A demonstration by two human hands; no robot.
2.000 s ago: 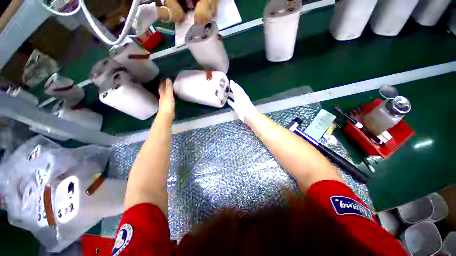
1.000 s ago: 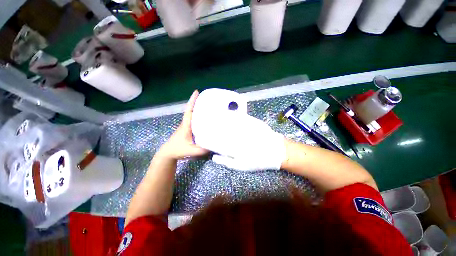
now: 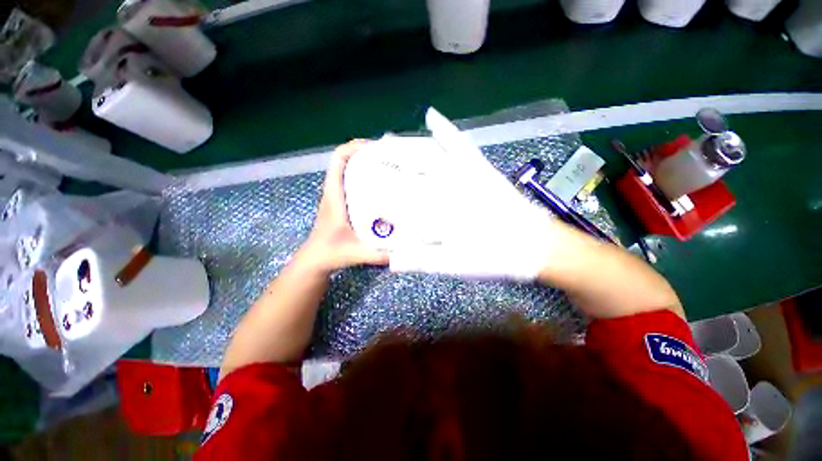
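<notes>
A white speaker unit (image 3: 383, 194) is held above the bubble wrap mat (image 3: 243, 234), with an end face showing one small dark round hole towards me. My bare left hand (image 3: 335, 221) grips its left side. My right hand (image 3: 496, 212), in a white glove, lies against its right side with a fingertip or glove edge sticking up. Glove and unit are both white, so their border is hard to see. I cannot tell whether a cloth is in the glove.
A hammer (image 3: 568, 203) and a pale block (image 3: 577, 174) lie at the mat's right. Beyond is a red tray (image 3: 694, 216) with a dispenser bottle (image 3: 689, 167). Plastic-wrapped units (image 3: 162, 290) stand at left. More white units (image 3: 155, 110) are on the green line. Empty housings (image 3: 766, 410) are low right.
The unit has come from the line to above the mat, and its end has turned, with the dark hole now lower left. The gloved hand has shifted up over its right side.
</notes>
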